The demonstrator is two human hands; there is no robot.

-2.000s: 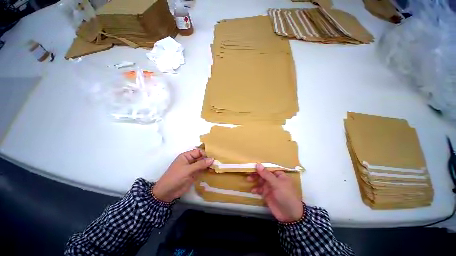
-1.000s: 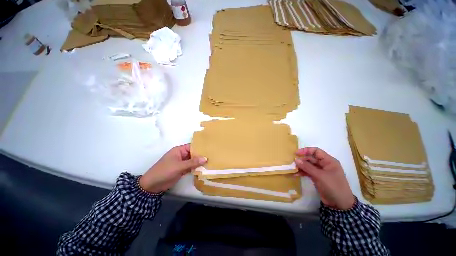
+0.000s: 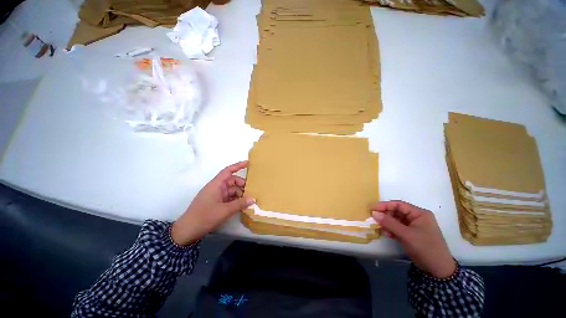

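A tan kraft blank (image 3: pixel 313 177) with notched corners lies in front of me, on top of others near the table's front edge. A white adhesive strip (image 3: pixel 310 219) runs along its near edge. My left hand (image 3: pixel 214 202) holds the blank's left edge, thumb on the strip's left end. My right hand (image 3: pixel 413 231) holds the near right corner, thumb at the strip's right end. Another white strip partly shows on the blank beneath. A column of overlapping kraft blanks (image 3: pixel 313 68) lies just beyond.
A taped blanks stack (image 3: pixel 499 155) stands at right. A clear bag of tape strips (image 3: pixel 161 96) and crumpled white paper (image 3: pixel 195 32) lie at left. A small bottle (image 3: pixel 37 45) and kraft stack (image 3: pixel 133 11) are far left. A large clear plastic bag (image 3: pixel 534 46) is far right.
My right hand has moved from mid-strip to the blank's right corner. The strip now lies flat along the edge, and the blank has come down nearly square over the one beneath.
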